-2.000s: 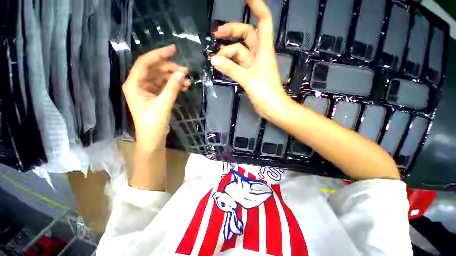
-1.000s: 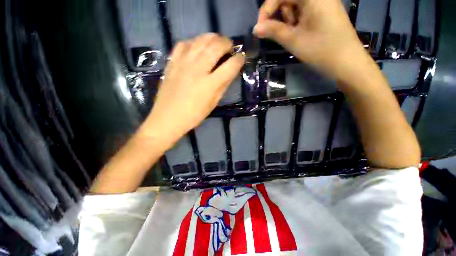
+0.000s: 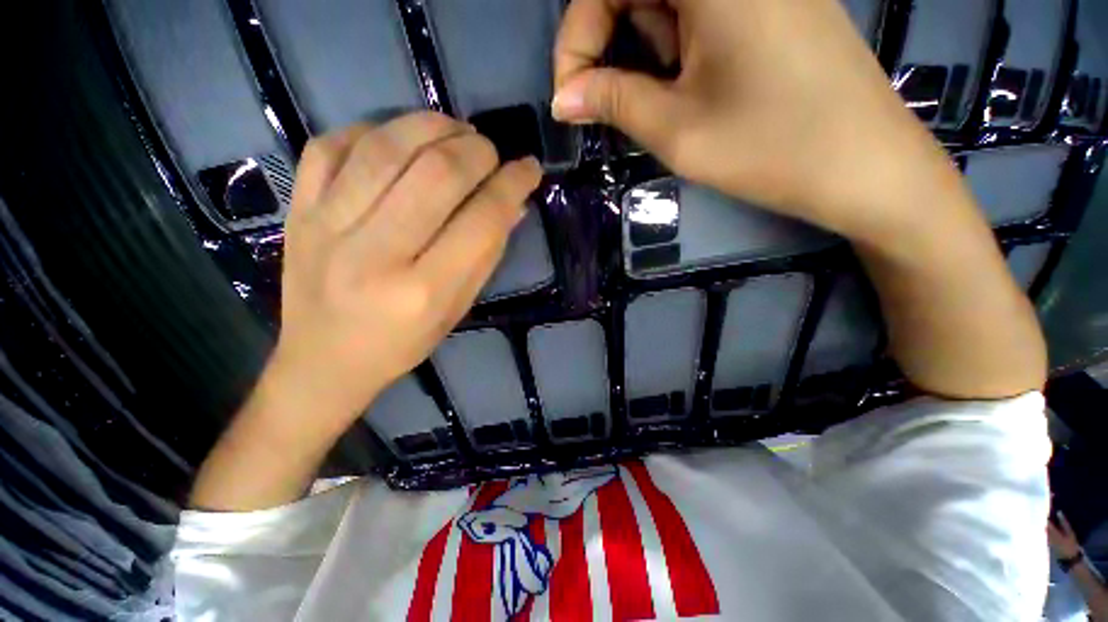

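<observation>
A shiny black blister tray (image 3: 583, 255) holds grey phone panels with small dark squares near one end. My left hand (image 3: 395, 231) lies over the tray, its fingertips at the dark end of an upper panel (image 3: 486, 61). My right hand (image 3: 729, 109) is just right of it, thumb and index finger pinched close together over the same panel's lower right corner. Whether a small piece is between the fingertips of either hand cannot be seen. A sideways panel (image 3: 717, 231) lies below my right hand. A lower row of upright panels lies nearest my body.
Stacked trays with pale layers (image 3: 61, 450) stand at the far left, dark and blurred. The green bench surface (image 3: 134, 243) shows between them and the tray. Another person's hand (image 3: 1066, 541) shows at the lower right edge.
My left hand has moved from above the clear sheet onto the tray, then slightly left and down. My right hand stays pinched over the tray. The view has shifted closer to the panels.
</observation>
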